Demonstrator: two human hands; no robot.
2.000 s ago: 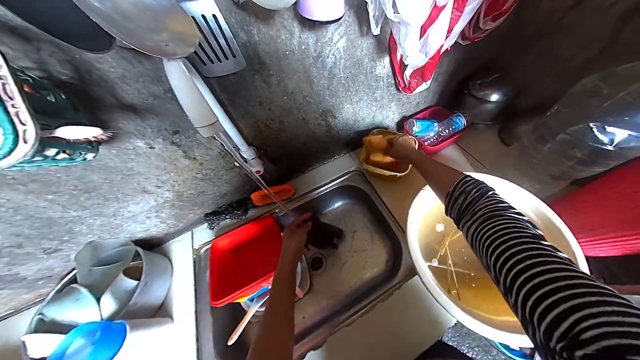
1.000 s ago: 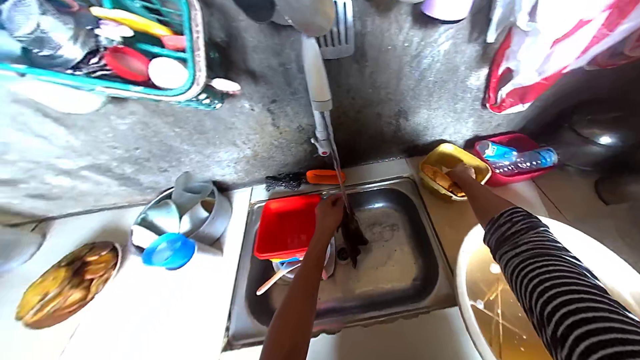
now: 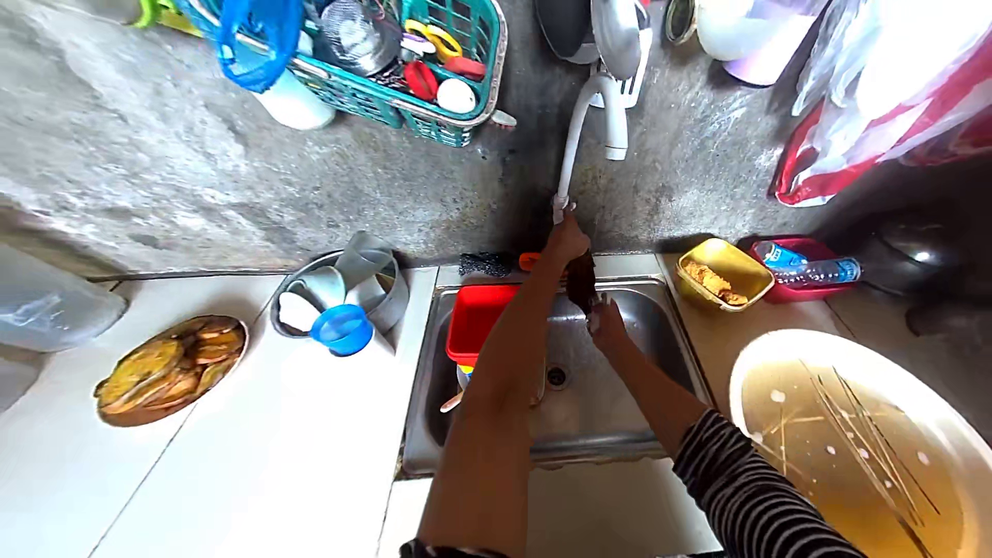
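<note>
My left hand [image 3: 570, 239] is raised to the white tap [image 3: 570, 174], its fingers at the valve near the wall. A dark brown, wet-looking limp item [image 3: 581, 283] extends below this hand, over the sink's back edge. My right hand [image 3: 606, 319] has its fingers on the lower end of that item. Below both hands lies the steel sink [image 3: 612, 387]. A red plastic basin [image 3: 477, 314] stands in its left part, partly behind my left forearm. A yellow bowl [image 3: 717, 267] with orange-brown pieces [image 3: 717, 283] is to the right of the sink.
A large round tub [image 3: 775, 349] of brownish liquid with thin sticks stands at the right. A red tray [image 3: 806, 291] holds plastic bottles. On the left counter are a pot [image 3: 399, 302] of cups and an oval dish [image 3: 132, 418] of slices. A green basket [image 3: 380, 105] hangs above.
My right hand has left the yellow bowl and come to the dark item. My left hand has moved up from over the sink to the tap. The running water seen earlier no longer shows.
</note>
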